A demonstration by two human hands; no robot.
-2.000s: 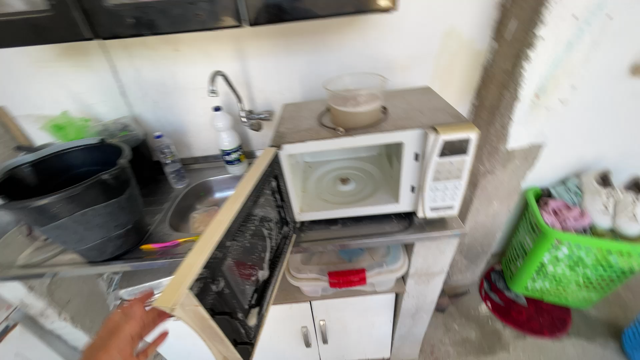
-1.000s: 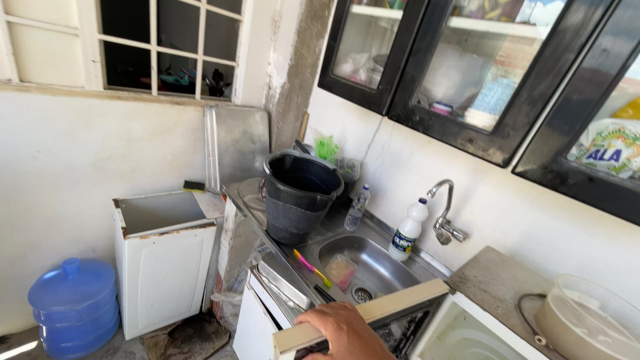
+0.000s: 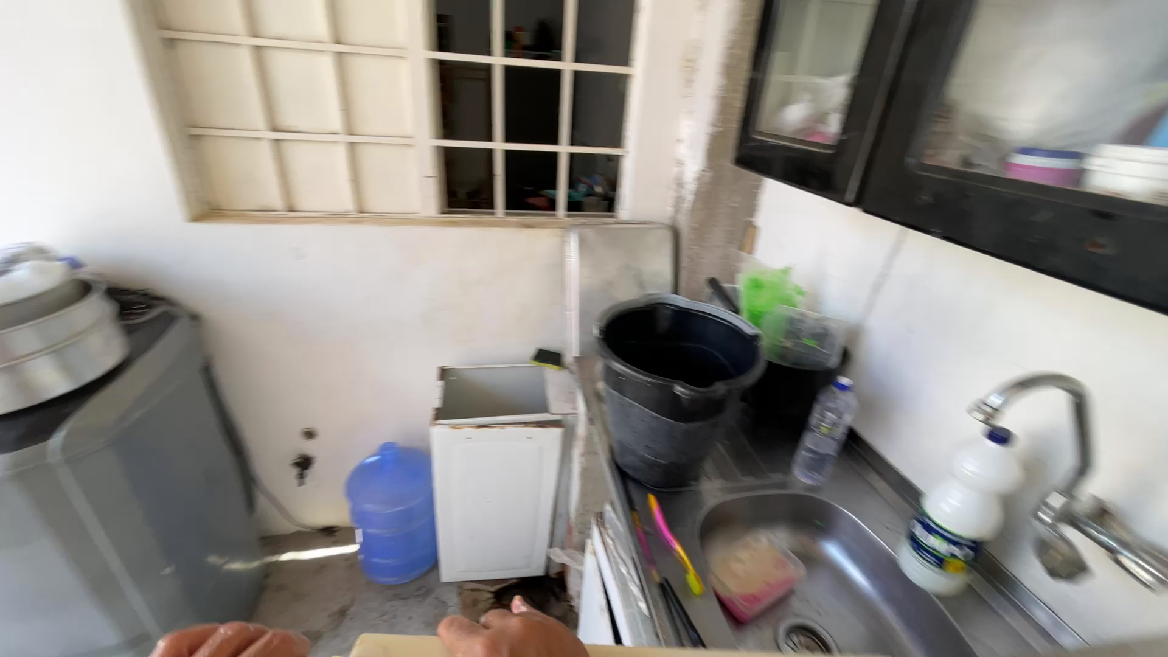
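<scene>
At the bottom edge my right hand [image 3: 513,631] rests on the cream top edge of the microwave door [image 3: 401,644], its fingers curled over it. My left hand [image 3: 230,641] is just left of the door's end, mostly cut off by the frame; whether it touches anything is hidden. Beyond them, a black bucket [image 3: 671,429] stands on the steel counter beside the sink [image 3: 858,529]. In the basin lies a pink and clear plastic container [image 3: 753,577]. A pink and yellow toothbrush [image 3: 673,543] lies left of the basin. A white bottle [image 3: 958,516] stands below the faucet [image 3: 1077,429].
A clear bottle [image 3: 826,433] stands behind the sink. Black glass-door cabinets [image 3: 1049,219] hang above. A white metal cabinet [image 3: 497,497] with a sponge [image 3: 547,358] on top and a blue water jug [image 3: 392,516] are on the floor. A grey appliance [image 3: 128,493] holding metal pots [image 3: 64,347] is at left.
The view has swung left, from the open microwave to the sink and window wall. My left hand now shows at the bottom edge; one second ago only one hand was visible, on the door.
</scene>
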